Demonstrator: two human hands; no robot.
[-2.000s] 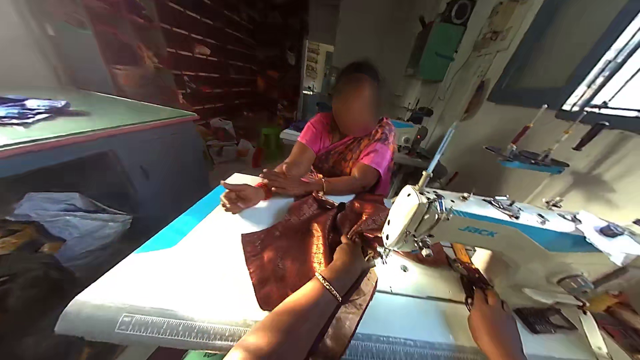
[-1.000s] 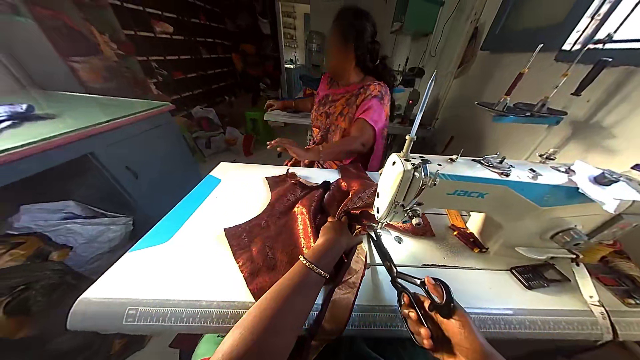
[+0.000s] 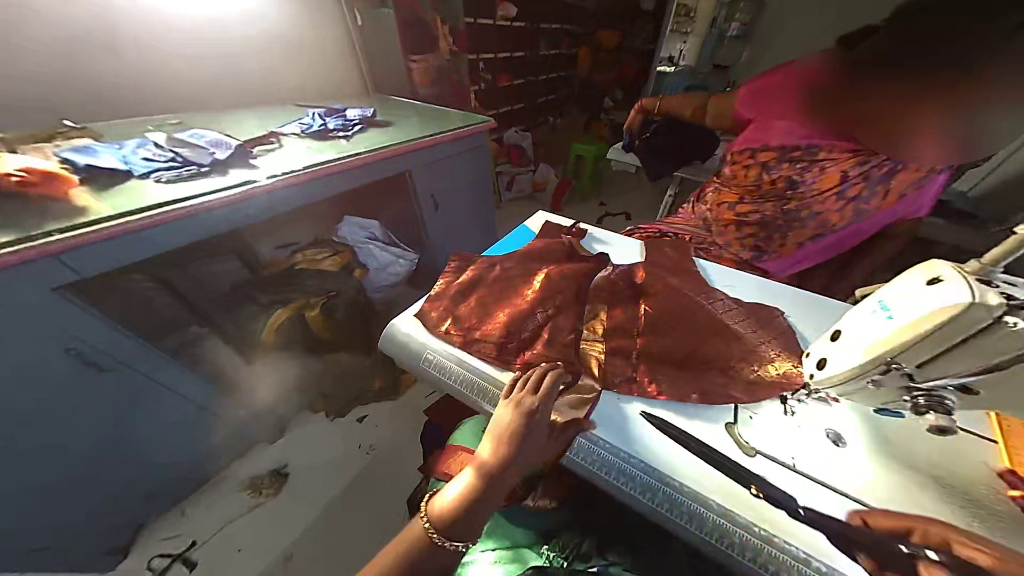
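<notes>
Maroon fabric pieces with a shiny finish [image 3: 688, 336] lie spread over the white sewing table, their right end beside the head of the sewing machine [image 3: 904, 328]. My left hand [image 3: 532, 416], with a bracelet at the wrist, rests on the near edge of the fabric, fingers on a gold-brown fold [image 3: 578, 398]. At the lower right my right hand [image 3: 928, 540] holds black fabric scissors [image 3: 720, 460] by the handles. Their blades look closed, lie over the table and point toward the cloth. Part of that hand is blurred.
A ruler strip [image 3: 640, 480] runs along the table's front edge. Beyond the table is a person in a patterned garment [image 3: 816, 192]. To the left stands a blue-grey counter [image 3: 448, 172] with folded cloths [image 3: 184, 152], bags beneath. A green stool [image 3: 588, 164] stands behind.
The view has swung left. The fabric, bunched by the machine before, now lies spread out. My right hand took up the scissors between the first two frames. The person across has changed posture.
</notes>
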